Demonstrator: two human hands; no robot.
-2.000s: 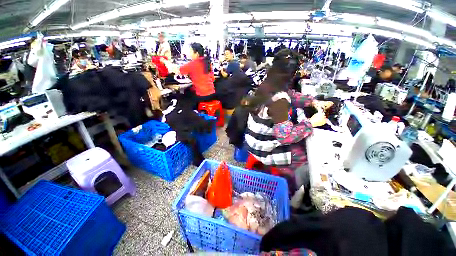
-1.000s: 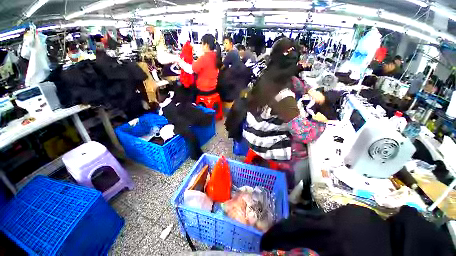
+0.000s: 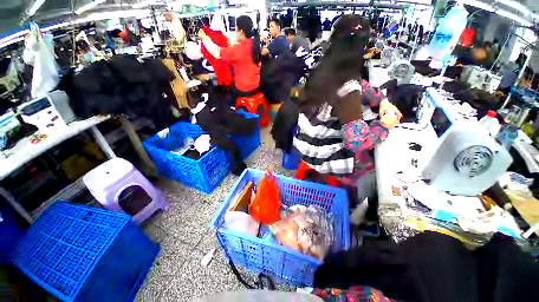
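A large black garment or cloth heap [image 3: 425, 268] lies across the bottom right. Neither of my hands shows. A bit of a red-blue floral oversleeve [image 3: 351, 294] shows at the bottom edge beside the black cloth; the hand there is cut off or hidden. The blue lattice crate [image 3: 260, 256] stands left of the cloth, with a red plastic bag [image 3: 265, 199] upright in it and a clear plastic bag with pale pink-beige contents [image 3: 304, 230] beside it.
A lilac-white stool [image 3: 112, 180] and a blue crate [image 3: 71, 248] stand at the left. Another blue crate [image 3: 189, 168] holds black and white cloth. A person in a striped top [image 3: 322, 138] sits ahead. A white machine housing [image 3: 473, 162] with a round grille stands on the table at the right.
The view has tilted down and shifted slightly. A black strap now shows below the crate. The person in red has raised the red cloth. The black cloth lies much as before.
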